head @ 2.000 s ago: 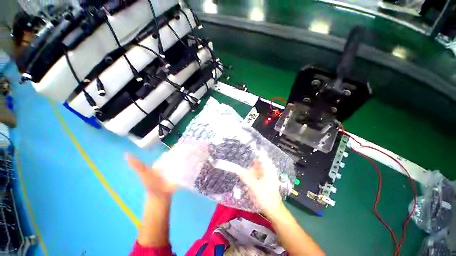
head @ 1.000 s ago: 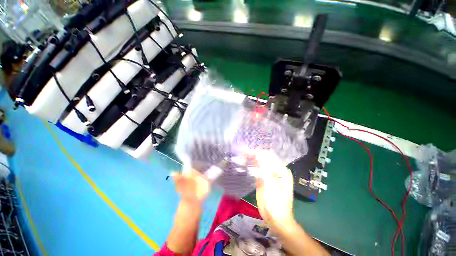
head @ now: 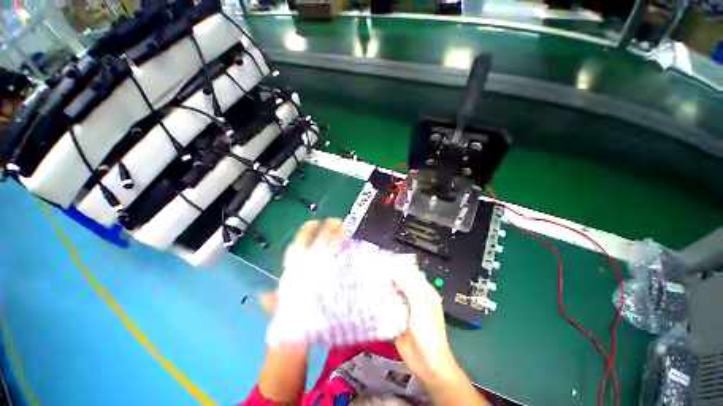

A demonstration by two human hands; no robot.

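A bubble bag [head: 349,293], bright and overexposed, is folded into a smaller bundle in front of my body. My left hand [head: 297,277] holds it from the left and over its top, blurred. My right hand [head: 420,317] holds its right side. What is inside the bag cannot be seen. The black test fixture [head: 420,250] lies just beyond my hands, with a green button lit. Its toggle clamp lever [head: 473,99] stands up over the clear pressure plate [head: 436,208].
White foam trays [head: 170,190] with black cabled units stand at the left. Red test wires [head: 561,277] loop right of the fixture. Bagged units [head: 654,293] lie at the far right beside a grey box [head: 708,341]. A conveyor [head: 539,103] runs behind.
The bubble bag was spread wide over the fixture's left part; it is now folded smaller and closer to my body. My left hand has moved up over it. More of the fixture shows.
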